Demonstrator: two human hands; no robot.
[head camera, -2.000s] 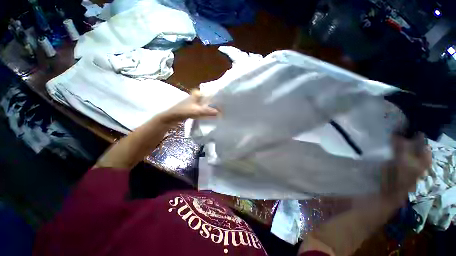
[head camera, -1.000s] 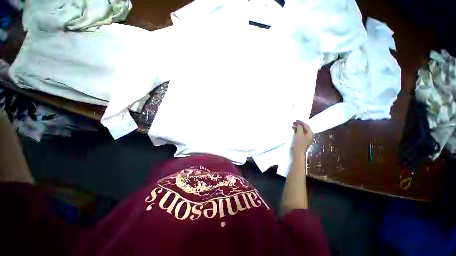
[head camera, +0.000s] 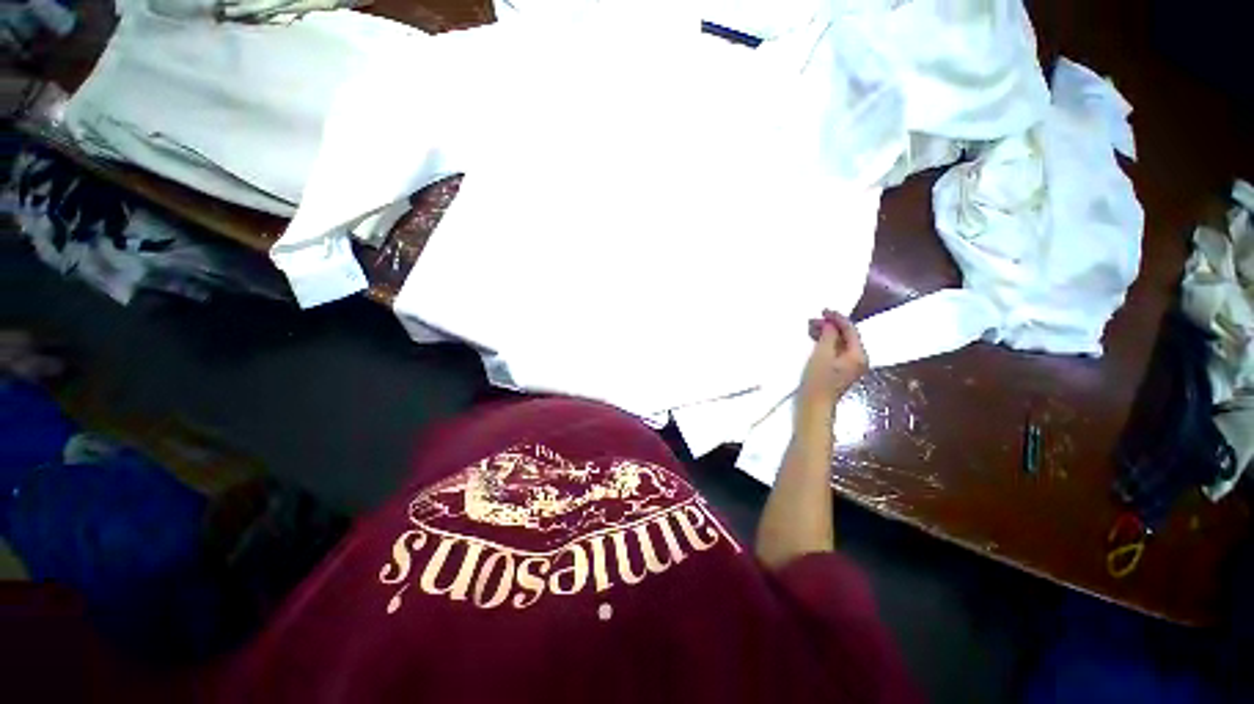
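Observation:
A white shirt (head camera: 619, 206), badly overexposed, lies spread on the brown table in front of me. One sleeve reaches out to the left with its cuff at the table's edge. The hem hangs at the near edge. My right hand (head camera: 836, 360) is at the shirt's lower right side, with the fingers pinched together at its edge; the glare hides how much cloth is between them. My left hand is not in view.
Folded white garments (head camera: 227, 103) lie at the left. Crumpled white garments (head camera: 1052, 220) lie right of the shirt. A dark-green stick (head camera: 1031, 447), a yellow-handled tool (head camera: 1128, 546), black hangers (head camera: 1162, 413) and cream cloth strips (head camera: 1224, 296) are at the right. Blue plastic (head camera: 117, 509) is below left.
The white cloth was lifted in both hands and now lies spread on the table. My left arm has left the picture. Since one second ago, my right hand stays at the shirt's lower right side.

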